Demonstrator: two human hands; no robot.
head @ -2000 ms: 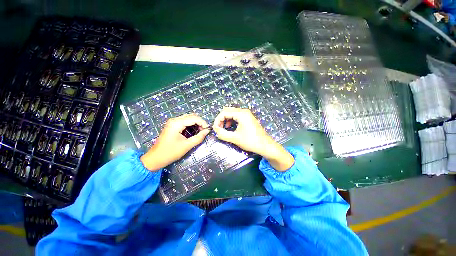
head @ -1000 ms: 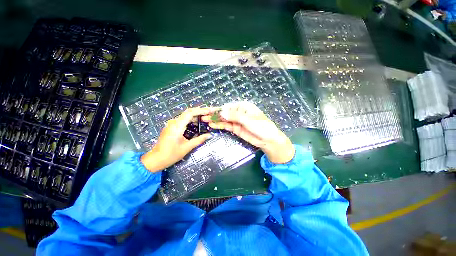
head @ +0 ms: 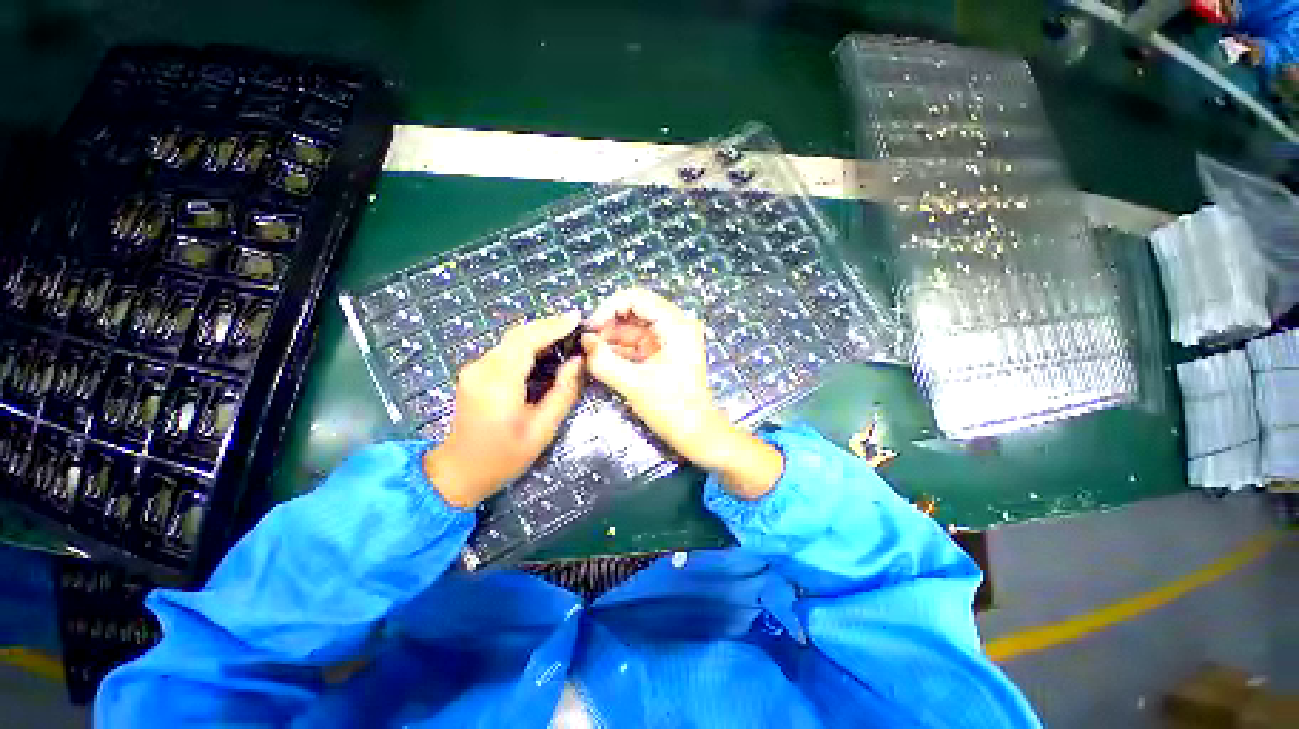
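Observation:
My left hand (head: 502, 413) and my right hand (head: 658, 373) meet at the fingertips over the clear blister tray (head: 499, 292). A small black part (head: 557, 365) is held in my left hand, between thumb and fingers. My right fingertips touch its upper right end; whether they hold a piece of their own cannot be told. The clear tray lies at an angle, with rows of small pockets and dark parts near its top corner. My hands hide part of its middle.
Black blister trays (head: 214, 321) with metal-and-black components lie at left. A ribbed clear tray (head: 1019, 306) with gold specks lies at right. Brass-coloured pieces (head: 872, 444) lie by my right sleeve. White bundles (head: 1208, 275) and a clear plastic bag (head: 1254, 207) are far right. A person's blue sleeve shows top right.
My right hand has turned from lying flat across the part to a fingertip pinch at its end. Brass-coloured pieces now show beside my right sleeve, which has moved left.

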